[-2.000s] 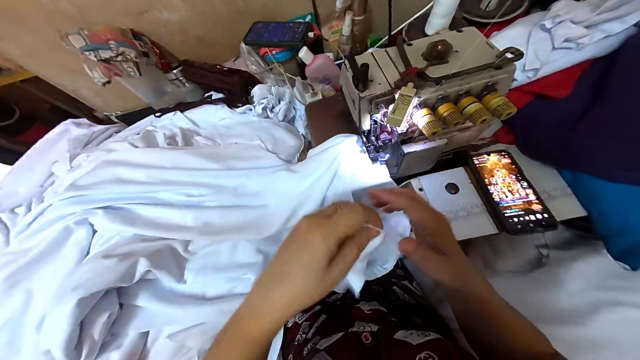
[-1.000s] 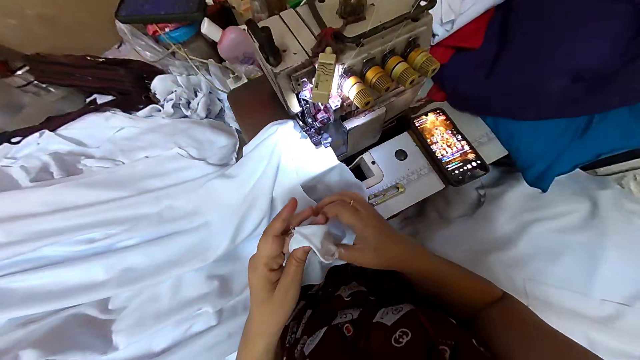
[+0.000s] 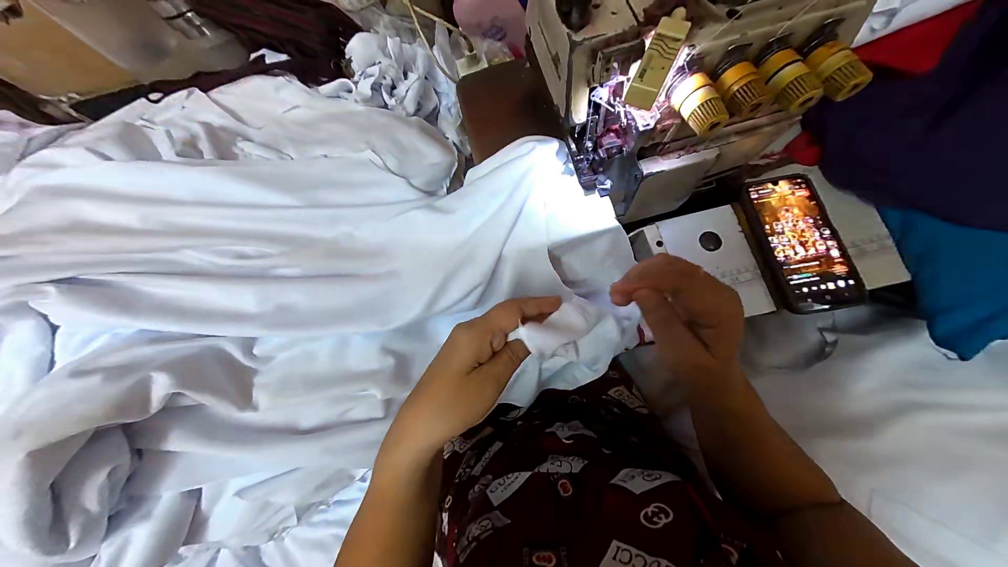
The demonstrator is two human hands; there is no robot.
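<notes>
White fabric [image 3: 315, 260] spreads in long folds from the left up to the lit needle area of an overlock sewing machine [image 3: 669, 71]. Between thumb and fingers my left hand [image 3: 480, 354] pinches a small folded part of white cloth [image 3: 555, 331], low in front of the machine. My right hand [image 3: 685, 315] is raised just right of that cloth, thumb and index fingertips together; a tiny pale bit shows near them, but whether they hold thread or cloth I cannot tell. The machine's presser foot area is partly hidden by glare and the fabric.
A lit smartphone [image 3: 803, 244] lies on the machine's white side plate [image 3: 713, 252]. Yellow tension knobs [image 3: 740, 87] line the machine's front. Crumpled white scraps [image 3: 402, 75] sit behind the fabric. Dark purple cloth [image 3: 913, 118] and blue cloth [image 3: 949, 268] lie at the right.
A second ago both hands were together on the small piece of cloth; now my right hand is apart from my left, to its right. The view has moved closer to the work.
</notes>
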